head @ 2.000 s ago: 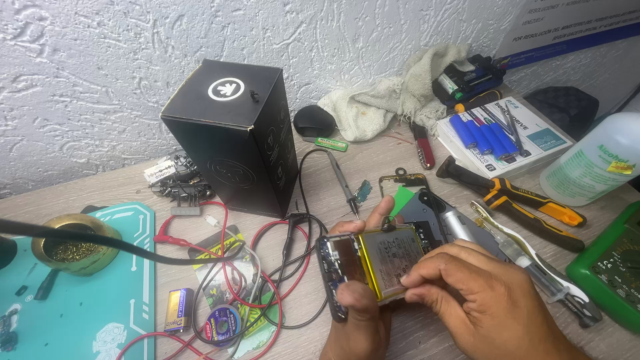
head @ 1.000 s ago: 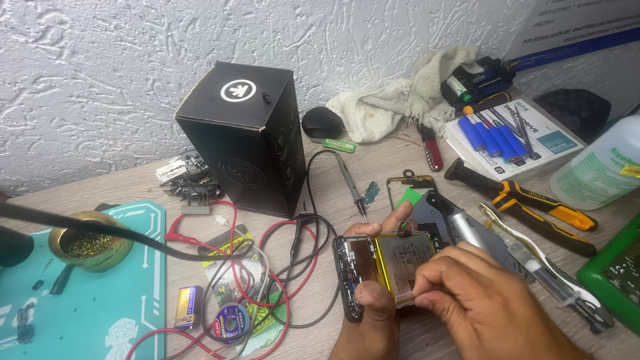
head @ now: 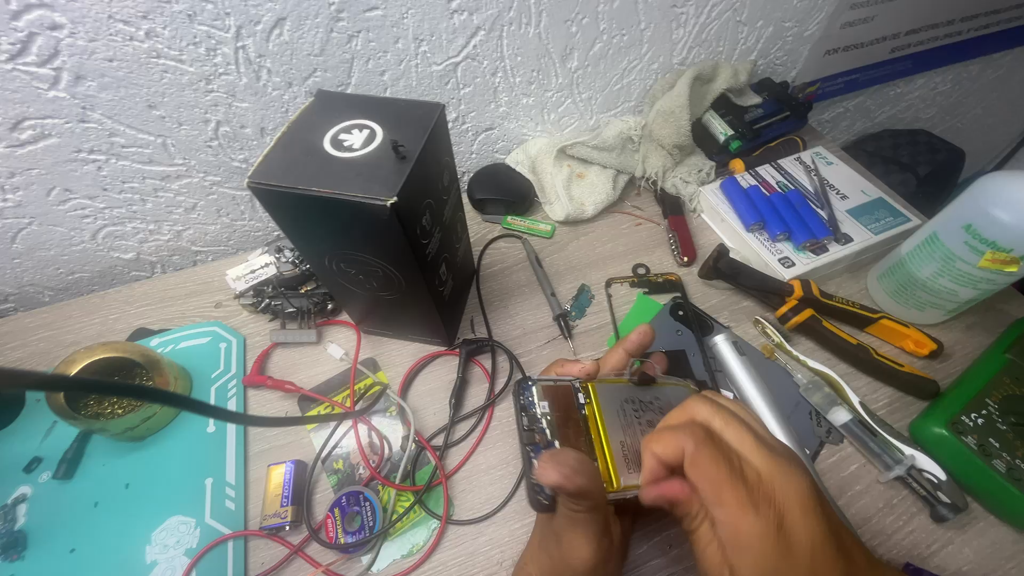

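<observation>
My left hand [head: 572, 488] holds an opened Realme smartphone [head: 536, 424] from below, its thumb over the circuit board end and its fingertips along the far side. The phone's silver battery [head: 632, 428], with a yellow edge strip, lies in the frame. My right hand [head: 704, 472] is at the battery's near right corner with thumb and fingers pinched together; whether something thin is between them cannot be seen. Behind the phone lie a small metal phone frame [head: 612, 308], a green piece [head: 638, 314] and a grey test probe [head: 546, 280].
A black box [head: 376, 232] stands behind tangled red and black test leads [head: 488, 384]. At right lie pliers [head: 832, 320], a toothbrush [head: 872, 424], a syringe [head: 848, 424], a green multimeter [head: 980, 432] and an alcohol bottle [head: 952, 248]. A brass tip cleaner [head: 160, 376] sits on a teal mat [head: 200, 448].
The right hand stays at the battery's near right corner, with its fingers slightly shifted. The left hand keeps its hold on the phone.
</observation>
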